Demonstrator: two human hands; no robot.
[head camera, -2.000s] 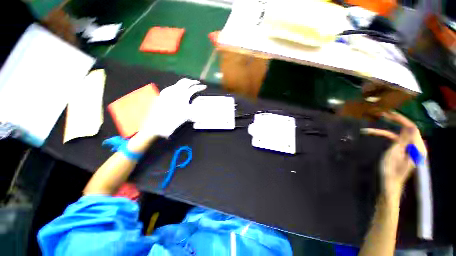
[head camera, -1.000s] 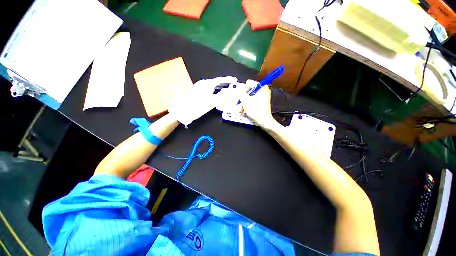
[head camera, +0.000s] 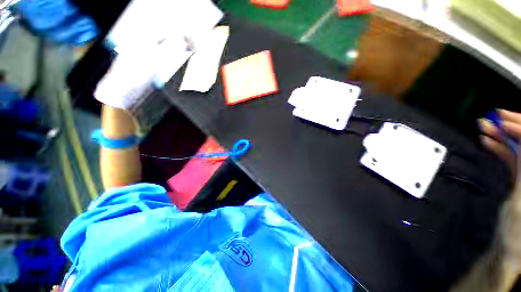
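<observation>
Two white set-top boxes lie on the black mat: one (head camera: 327, 102) near the middle, the other (head camera: 404, 158) to its right and nearer me. Both show dark dots near their corners and a tab on the left. My left hand (head camera: 128, 80), in a white glove, is blurred at the near end of the white sheets (head camera: 165, 23) at upper left; its fingers cannot be made out. My bare right hand (head camera: 505, 137) is blurred and cut off by the right edge, away from the boxes, with the blue marker pen (head camera: 496, 121) in it.
An orange-red pad (head camera: 250, 77) and a cream strip (head camera: 205, 60) lie left of the boxes. Thin black leads run behind the boxes. A coiled blue cord (head camera: 240, 149) from my wrist strap crosses the mat's front edge. A shelf (head camera: 423, 25) with a brown leg stands at upper right.
My left hand has moved left from the box to the sheets. My right hand has moved from the box to the far right with the pen. The left box is now free of both hands. The view has turned.
</observation>
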